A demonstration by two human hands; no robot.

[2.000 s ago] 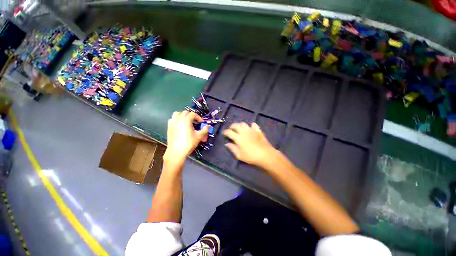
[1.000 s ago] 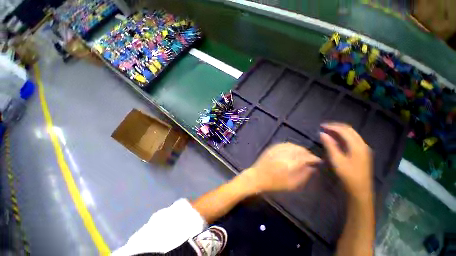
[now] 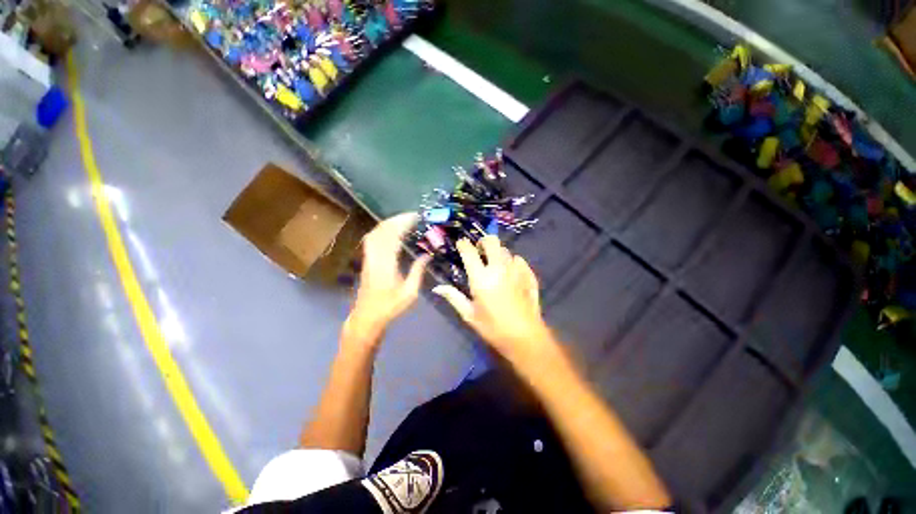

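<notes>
The large black compartment tray point(image 3: 693, 266) lies on the green bench, with low ribs between its pockets. A cluster of clipped units point(image 3: 472, 206) with silver wire handles sticking up stands at its left end. My left hand point(image 3: 387, 271) is at the near-left side of the cluster, thumb and fingers apart. My right hand point(image 3: 497, 291) is at the near side of the cluster, its fingertips touching or just over the clips. The fingertips are blurred among the handles, and I cannot tell whether either hand grips a unit.
A tray densely packed with coloured clips point(image 3: 311, 50) lies further left along the bench. A loose clip pile point(image 3: 824, 161) lies beyond the tray at right. An open cardboard box point(image 3: 291, 226) stands below the bench edge. Yellow floor marking point(image 3: 131, 301) runs at left.
Both hands have moved left from over the middle of the tray to the clipped units. The view has shifted, so the filled tray now sits higher and is cut off.
</notes>
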